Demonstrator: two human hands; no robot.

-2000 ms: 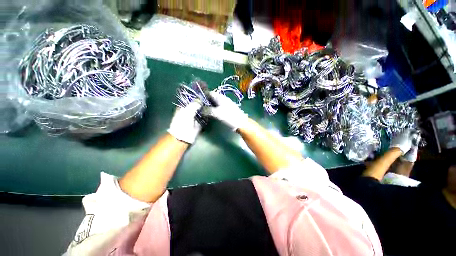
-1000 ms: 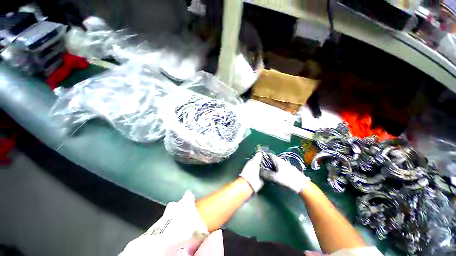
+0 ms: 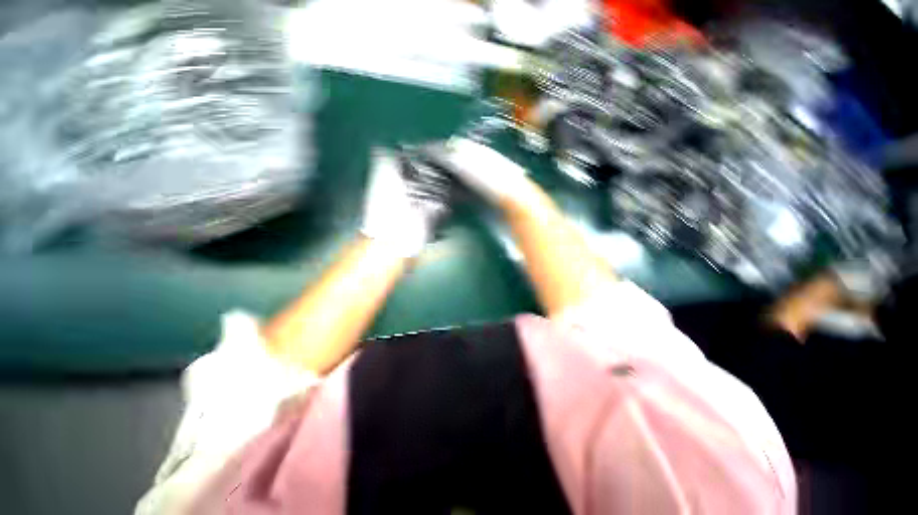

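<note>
The view is strongly blurred. My left hand (image 3: pixel 398 206), in a white glove, is closed around a dark bunch of wire leads (image 3: pixel 428 179) over the green mat. My right hand (image 3: pixel 485 169), also gloved, is at the right side of the same bunch, with its fingers against it. The finger details are smeared. A few loose leads (image 3: pixel 490 126) lie on the mat just beyond my right hand.
An open clear bag of loose leads (image 3: pixel 191 111) stands at the left. A heap of wire bundles (image 3: pixel 674 141) covers the right side. A whitish sheet (image 3: pixel 388 40) lies at the far edge. Another person's gloved hand (image 3: pixel 851 312) is at the far right.
The view swung left, then back, and is now blurred. My hands stay together on the bunch; the leads fanning from its top left earlier no longer show clearly.
</note>
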